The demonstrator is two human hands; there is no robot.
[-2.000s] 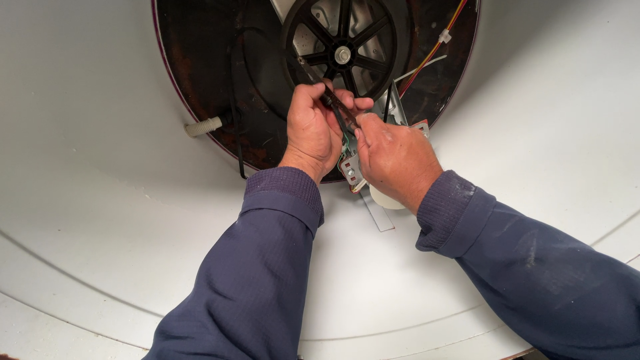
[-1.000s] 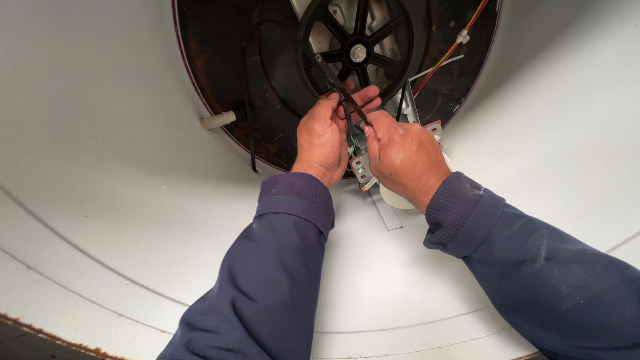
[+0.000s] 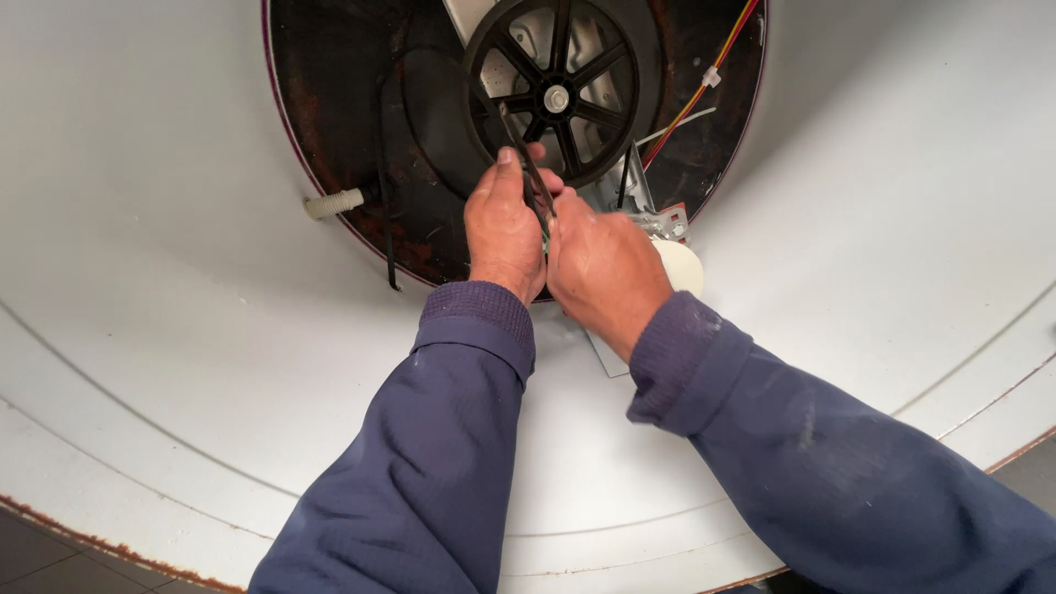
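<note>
A black spoked pulley wheel (image 3: 558, 101) with a bolt at its hub sits in the dark, rusty round base. Just below its rim, my right hand (image 3: 606, 260) is closed on a long, thin dark metal tool (image 3: 525, 155), whose tip points up and left over the spokes. My left hand (image 3: 505, 223) is against my right, its thumb up beside the tool and its fingers behind it; what it grips is hidden. Right of my right hand are a metal bracket (image 3: 670, 223) and a round cream-coloured part (image 3: 680, 268).
A white drum-like wall (image 3: 165, 289) curves around, with a rusty edge (image 3: 107, 548) at the bottom. A pale ribbed hose stub (image 3: 333, 203) and a black cable (image 3: 384, 190) lie at left. Red and yellow wires (image 3: 701, 84) with a white tie run at upper right.
Both hands stay together below the pulley wheel, with the tool still across it. The tool has tilted a little between frames. The view has shifted slightly.
</note>
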